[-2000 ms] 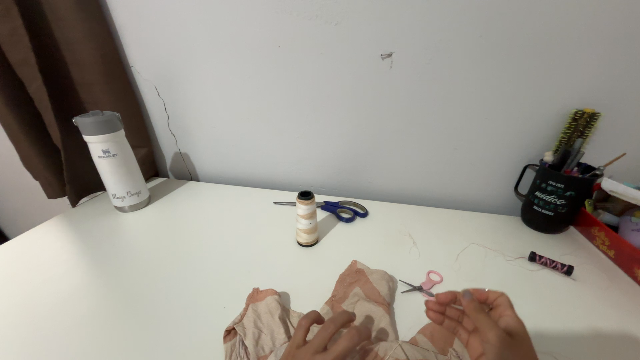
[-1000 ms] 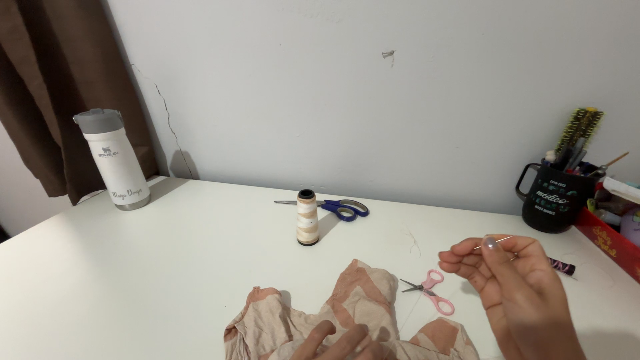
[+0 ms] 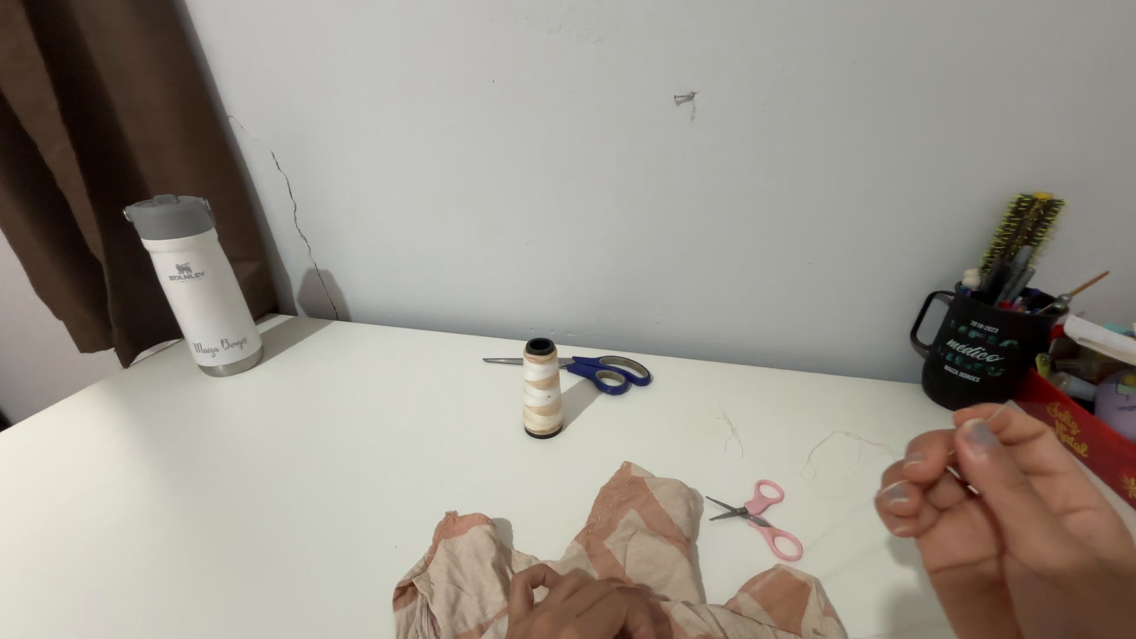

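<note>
A beige and pinkish-brown patterned cloth (image 3: 639,532) lies bunched at the front edge of the view. My left hand (image 3: 586,608) presses down on it with curled fingers. Raised at the right, my right hand (image 3: 1003,506) pinches something thin between thumb and fingertips; a needle shows there in the view from one second ago, but now it is mostly hidden. Small pink-handled scissors (image 3: 761,518) lie spread just right of the cloth. Behind it stands a cone of white and beige thread (image 3: 542,390), in front of blue-handled scissors (image 3: 608,373).
A white bottle with a grey lid (image 3: 206,297) stands at the left. At the right are a black mug (image 3: 981,355) holding a round brush and pens, and a red box (image 3: 1074,435) of small items. Loose thread (image 3: 843,437) lies on the white table (image 3: 222,506) near my right hand.
My right hand has moved right and away from the cloth, first rising off the area by the pink scissors. The spool of dark thread seen earlier at the right is now hidden behind it.
</note>
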